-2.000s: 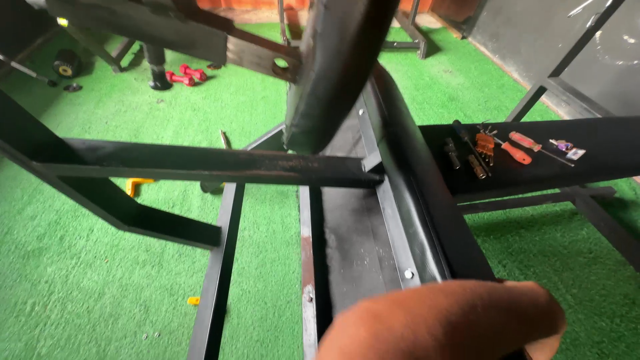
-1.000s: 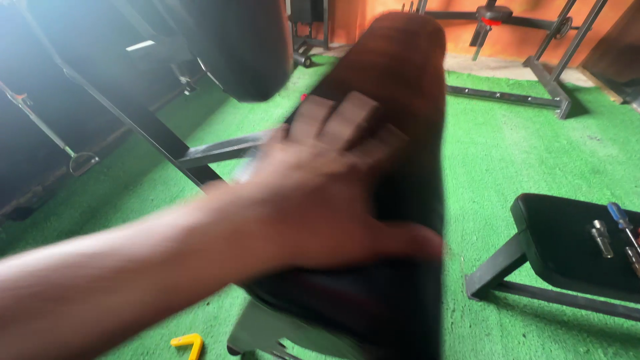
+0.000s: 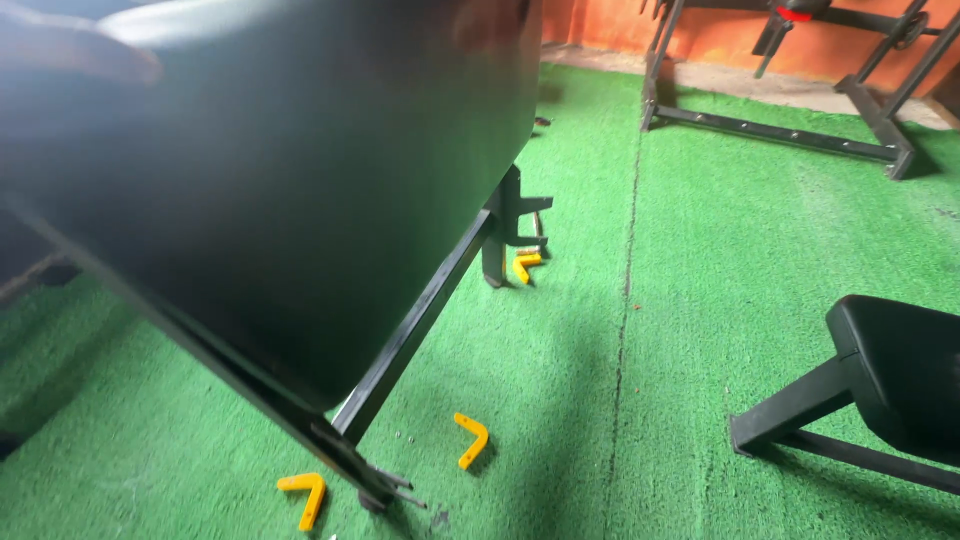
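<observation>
A large black padded bench part (image 3: pixel 300 172) fills the upper left, very close to the camera and tilted. What seems to be my left hand (image 3: pixel 90 49) is a pale blur at the pad's upper left edge; its fingers and grip cannot be made out. My right hand is out of view. Below the pad runs a black steel frame tube (image 3: pixel 420 322), with a bracketed upright (image 3: pixel 504 225) at its far end. On the floor beside the frame lie yellow angled pieces, one at the bottom left (image 3: pixel 311 495), one nearer the middle (image 3: pixel 476 441) and one by the upright (image 3: pixel 525 266).
Green artificial turf (image 3: pixel 570 360) covers the floor, with a dark seam. At the right stands a black padded bench (image 3: pixel 900 367) on steel legs. A black gym machine frame (image 3: pixel 772 131) stands at the back by the orange wall (image 3: pixel 720 45). Small bits lie near the yellow pieces.
My left hand, spread over a dark pad one second ago, is now only a blur at the upper left. The view has swung, and the pad looms larger.
</observation>
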